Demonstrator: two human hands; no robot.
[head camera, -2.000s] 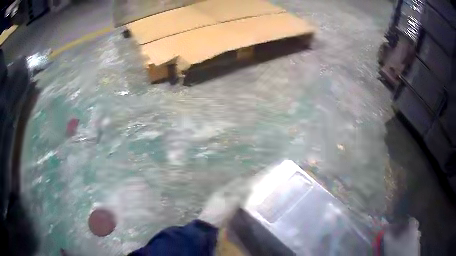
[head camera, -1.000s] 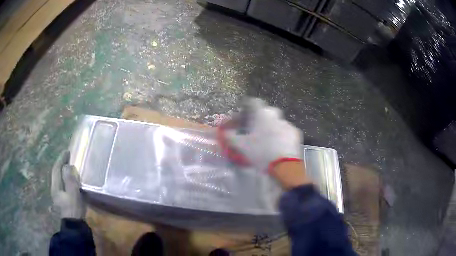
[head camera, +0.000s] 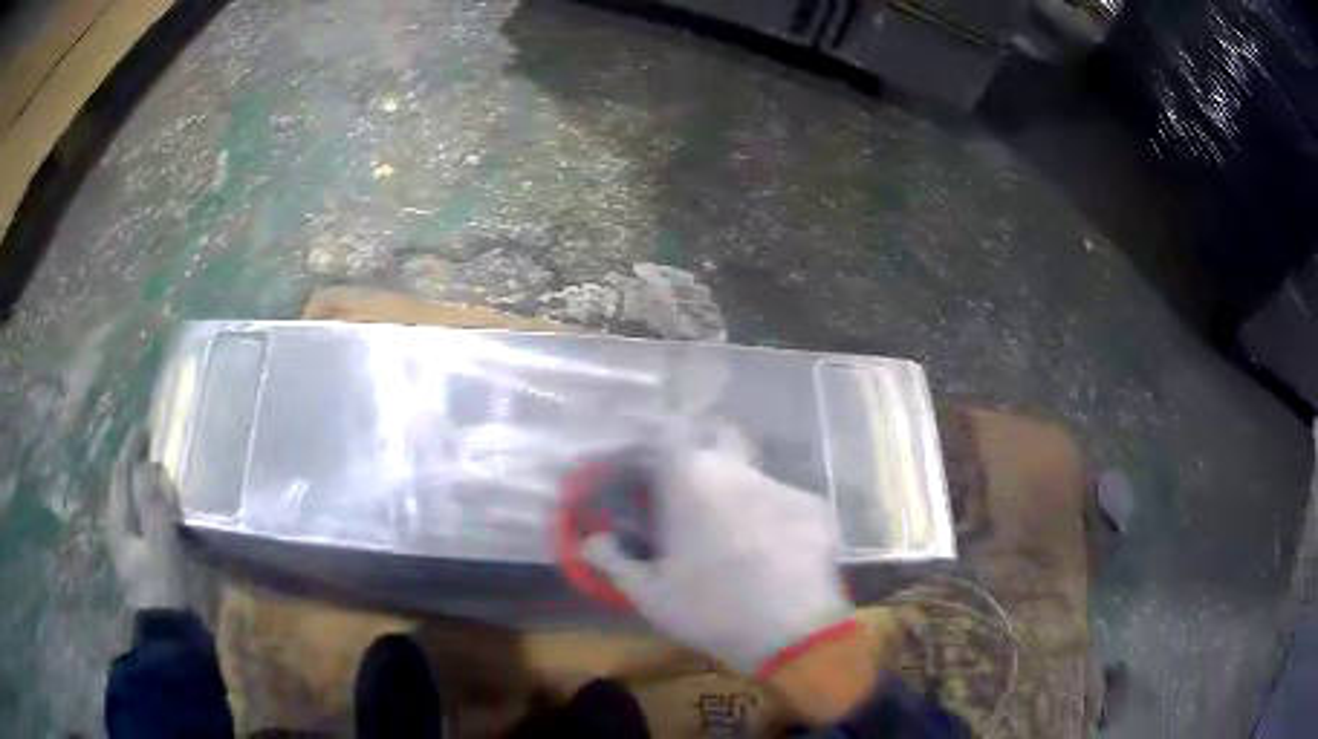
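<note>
A silver-grey metal housing (head camera: 419, 448) lies across the view with its narrow side up and a recessed panel near each end. My right hand (head camera: 752, 556), in an off-white knit glove with a red cuff edge, grips a dark disc sander (head camera: 625, 505) with a red-orange rim from above. The sander is on the upper face, near its front edge, right of the middle. My left hand (head camera: 142, 534), gloved and blurred, rests against the housing's left end. Its fingers are partly unclear.
A cardboard mat (head camera: 1034, 505) with dark characters lies under the housing. My shoes (head camera: 398, 690) are at its near side. A thin line (head camera: 997, 614) curls over the mat. Grey stacked housings (head camera: 925, 51) and a dark wrapped stack (head camera: 1214, 145) stand at the back right.
The view has swung from the cardboard sheet down to the housing. Since one second ago, the right hand and sander have moved toward the near edge and slightly left. The left hand stays at the left end.
</note>
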